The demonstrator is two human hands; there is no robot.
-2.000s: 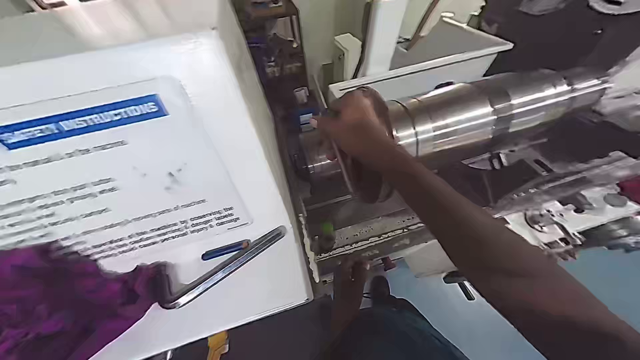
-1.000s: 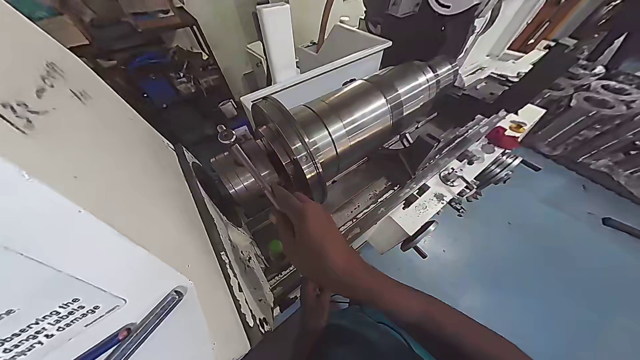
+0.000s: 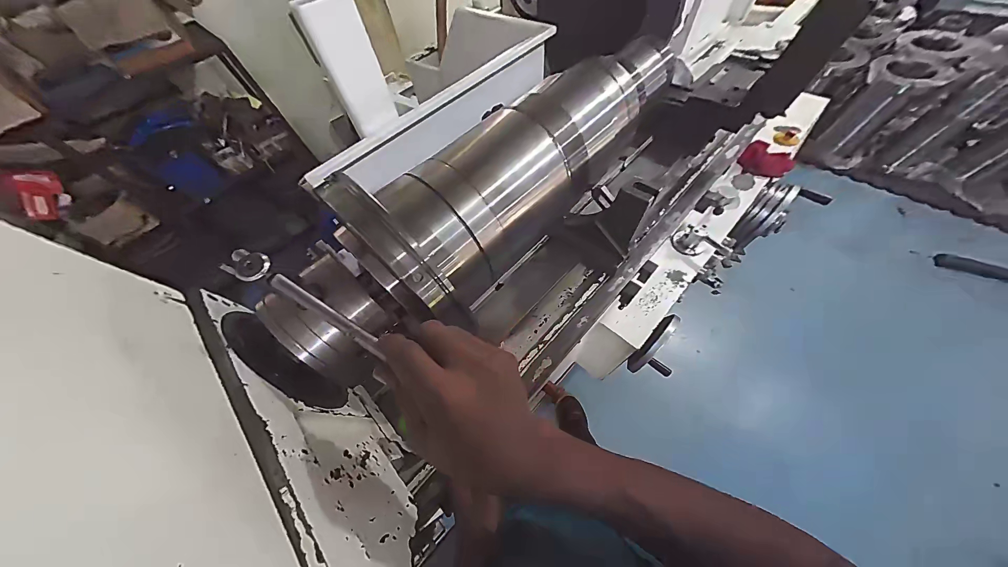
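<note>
My right hand (image 3: 465, 402) is closed on a slim metal rod (image 3: 323, 311), which slants up and left across the chuck end (image 3: 315, 323) of a lathe. The hand is just below a large steel flange (image 3: 378, 244), and its fingertips are partly hidden. From the flange a thick, shiny steel cylinder (image 3: 504, 181) extends to the upper right, above the lathe bed. Only the wrist and forearm of my left hand (image 3: 476, 512) show beneath the right one; its fingers are hidden. A small green thing (image 3: 402, 426) shows beside my right hand.
A white machine cover (image 3: 102, 394) stands at left, a white tray (image 3: 488, 71) behind the cylinder. The carriage has handwheels (image 3: 657, 346) and a red knob or cloth (image 3: 768, 160) at right. Cluttered shelves (image 3: 150, 47) are at upper left, metal castings (image 3: 921, 102) at upper right.
My right hand has left the flange's rim, where it was two seconds ago, and is lower, gripping the rod by the chuck end. The view has swung right, away from the instruction sheet.
</note>
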